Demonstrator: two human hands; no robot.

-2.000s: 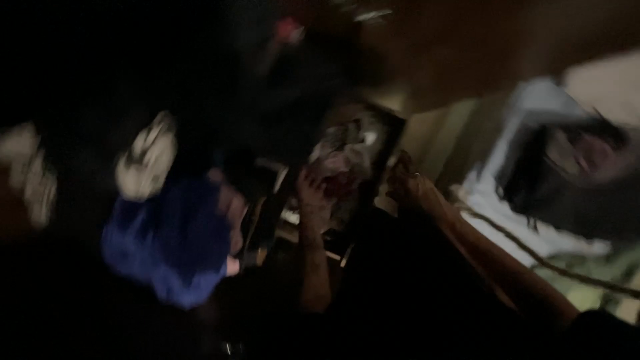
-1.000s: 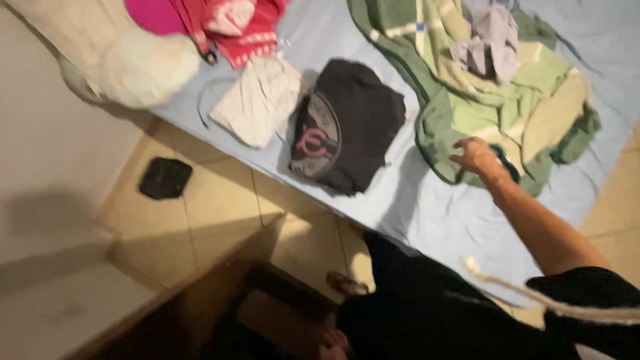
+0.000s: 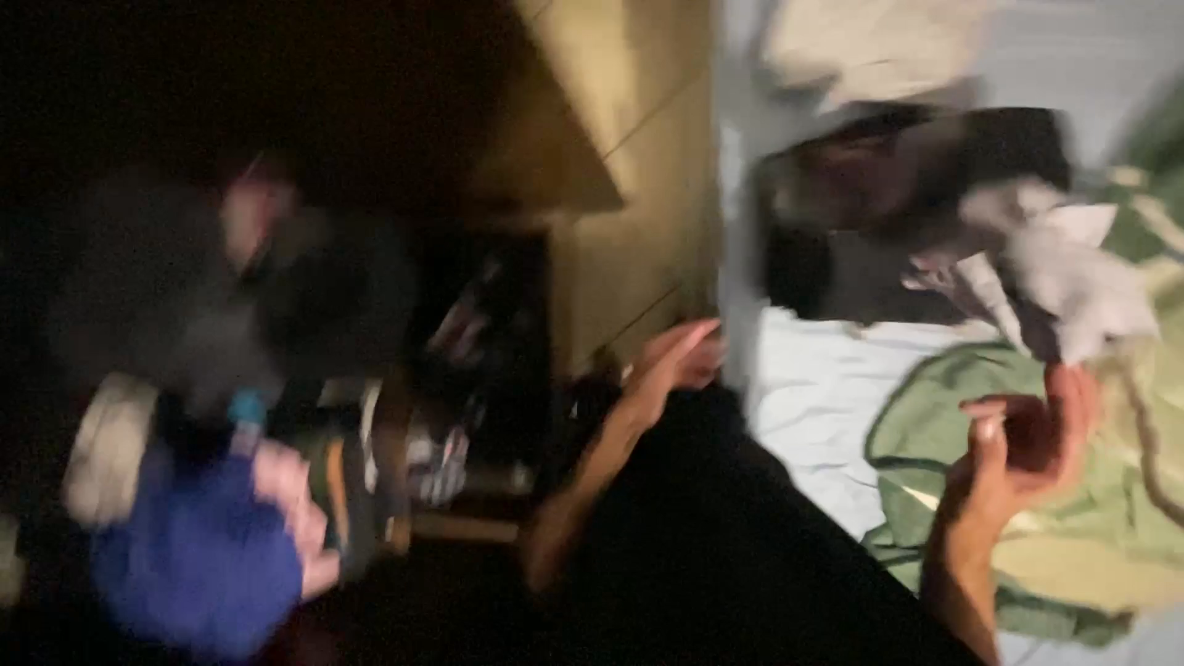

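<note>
My right hand (image 3: 1027, 435) is over a green patterned cloth (image 3: 962, 398) on the bed, its fingers apart and curved upward. Just beyond the fingertips is a crumpled pale grey cloth (image 3: 1082, 268), blurred; whether the fingers touch it cannot be told. The grey cloth overlaps a black garment (image 3: 814, 268) that lies on the light blue sheet (image 3: 805, 379). At the bed's edge is my left hand (image 3: 680, 356), blurred, with nothing clearly visible in it; its finger position is unclear.
A cream cloth (image 3: 869, 42) lies beyond the black garment. To the left, a dark open space holds a blue cloth item (image 3: 194, 555), pinkish cloth (image 3: 291, 499) and other blurred things. A dark wooden panel edge (image 3: 573, 157) juts over the tiled floor (image 3: 647, 185). A cord (image 3: 1147, 444) hangs at right.
The view has swung strongly toward the dark space at left. The grey cloth, on the green cloth one second ago, now overlaps the black garment. My left hand has come up beside the bed.
</note>
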